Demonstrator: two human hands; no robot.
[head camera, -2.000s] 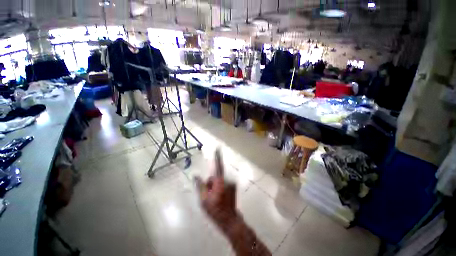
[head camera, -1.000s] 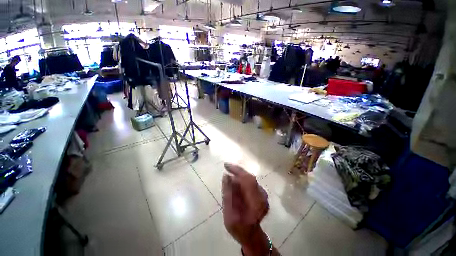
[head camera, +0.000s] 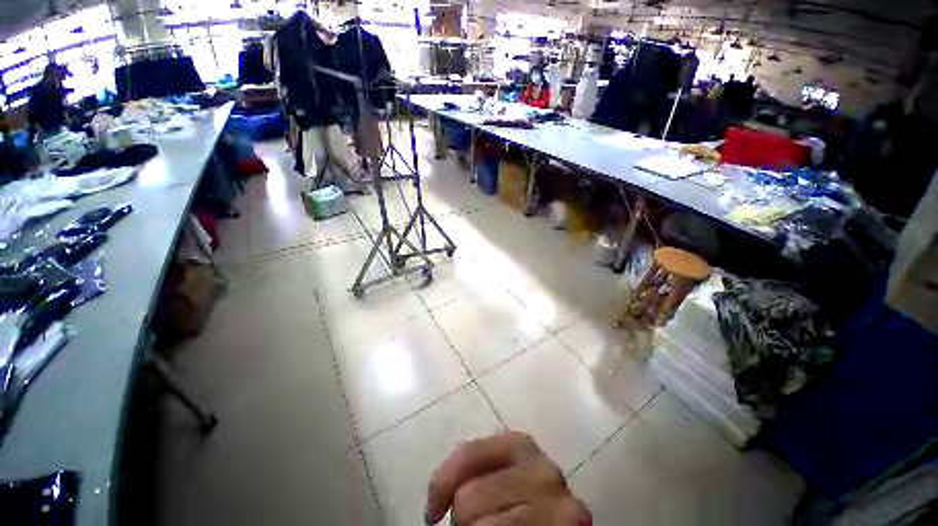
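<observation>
My right hand (head camera: 506, 483) is at the bottom edge, right of the middle, cut off at the wrist. It is bare, its fingers curled together, and nothing shows in it. It is above the pale tiled floor and touches nothing. The palm side is hidden. My left hand is not in view. Nothing is being worked on.
A long table (head camera: 154, 205) with bagged dark garments runs along the left. A wheeled metal rack (head camera: 386, 221) with dark garments stands ahead. Another long table (head camera: 607, 154), a wooden stool (head camera: 681, 264) and a white stack (head camera: 699, 360) are on the right. A person (head camera: 46, 101) stands far left.
My right hand has dropped to the bottom edge. Its raised index finger has curled in. The view has tilted down, showing more floor and the near part of the left table.
</observation>
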